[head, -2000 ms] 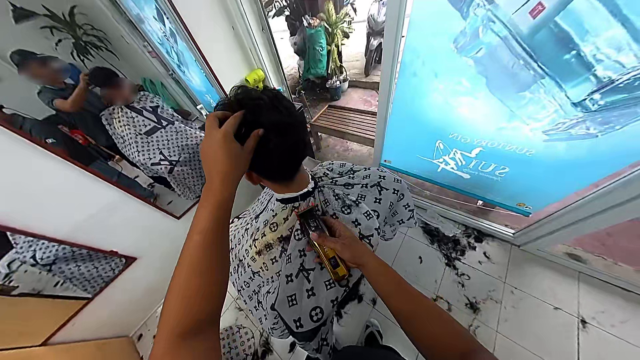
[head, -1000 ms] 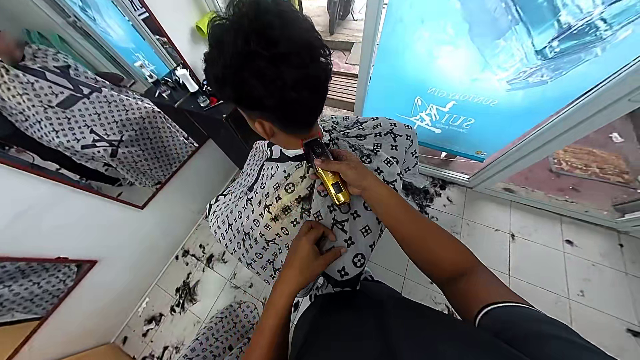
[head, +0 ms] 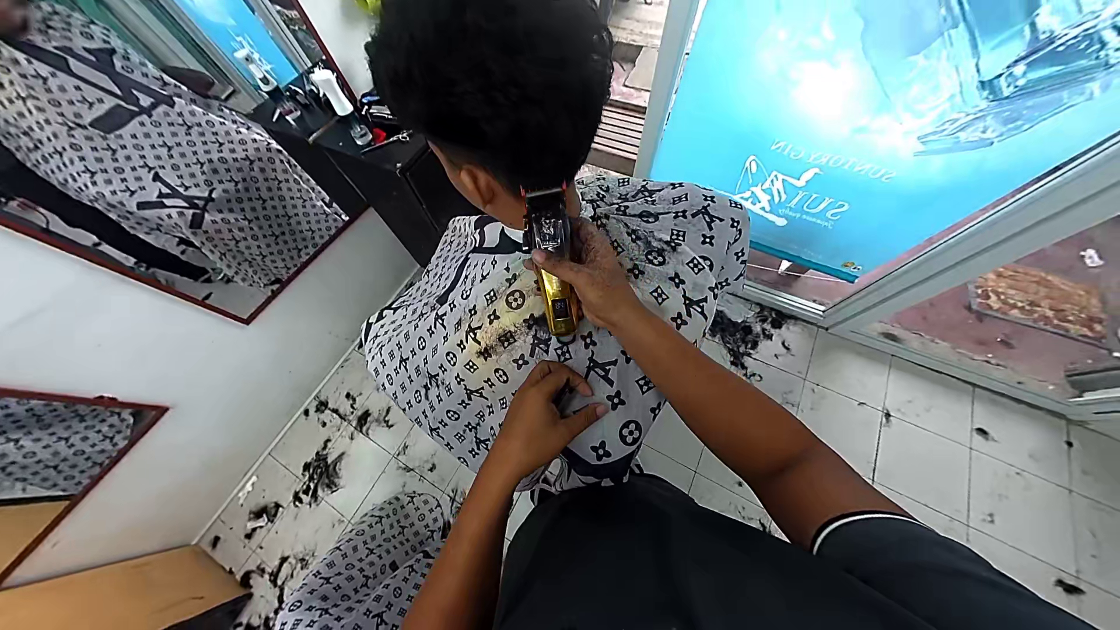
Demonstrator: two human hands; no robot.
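Observation:
My right hand [head: 595, 273] is closed around a black and gold hair clipper [head: 557, 297], its blade against the nape of a seated person's head of black hair [head: 494, 87]. A white barber cape [head: 455, 350] with a dark monogram pattern covers the person's shoulders and back, and cut hair lies on it. Below the clipper, my left hand [head: 547, 420] rests near the lower back of the cape, fingers curled and apart from the thumb; nothing shows between them.
A black counter [head: 385, 166] with a white spray bottle [head: 332, 92] stands left of the person, beside a wall mirror [head: 166, 166]. Cut hair lies on the tiled floor [head: 919, 420]. A glass door with a blue poster [head: 787, 114] is at right.
My left hand has come down from the person's hair to the lower cape. The clipper in my right hand has moved up from the back of the cape to the nape. The view has moved closer.

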